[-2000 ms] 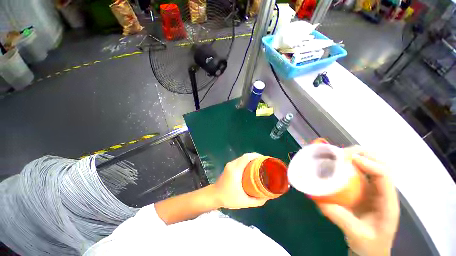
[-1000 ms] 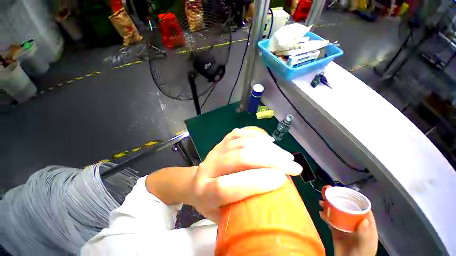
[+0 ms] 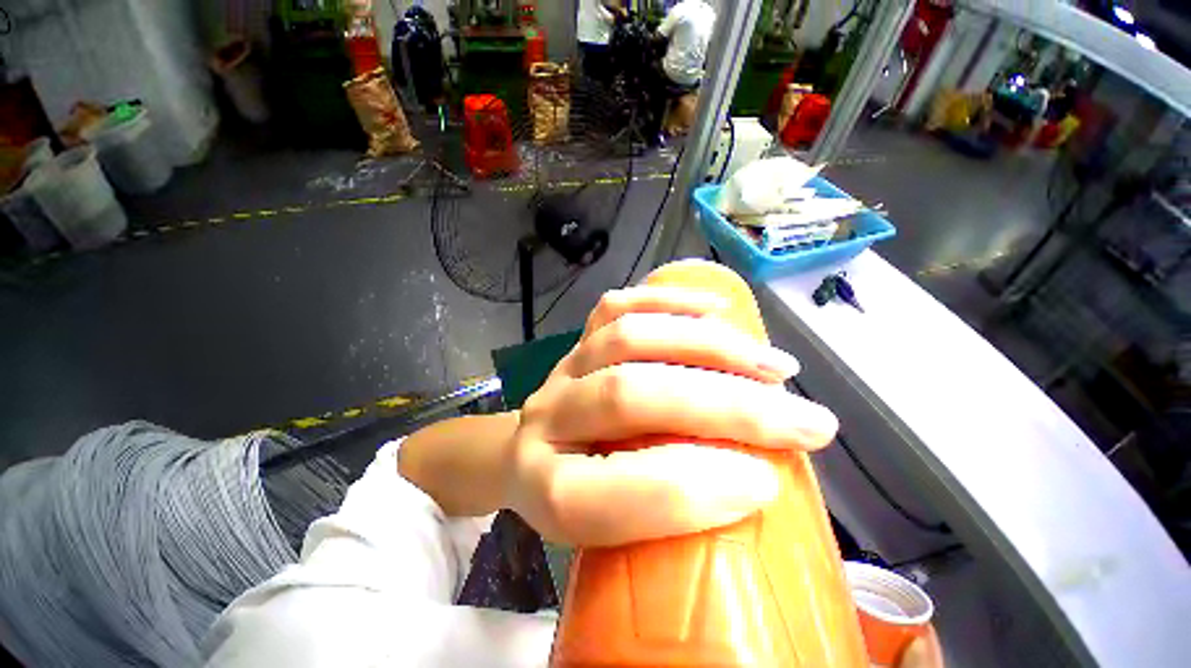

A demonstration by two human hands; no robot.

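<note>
A large orange bottle (image 3: 712, 587) stands out close to the camera, tilted, with its lower end cut off by the bottom edge. My left hand (image 3: 653, 405) is wrapped around its upper part. A small orange-and-white cup (image 3: 891, 603) shows at the lower right, its white inside facing up. My right hand (image 3: 925, 647) is mostly cut off by the bottom edge; only its fingers show at the cup's side, holding it. The bottle hides part of the green surface (image 3: 533, 365).
A grey cable bundle (image 3: 144, 535) hangs at the lower left. A floor fan (image 3: 564, 232) stands ahead. The white curved bench (image 3: 967, 392) runs along the right with a blue basket (image 3: 797, 248) and small dark keys (image 3: 836, 290). Two people are at the back.
The view has tilted up. My left hand first held the bottle with its mouth toward the camera, then raised it closer. The cup in my right hand has moved lower, toward the bottom edge.
</note>
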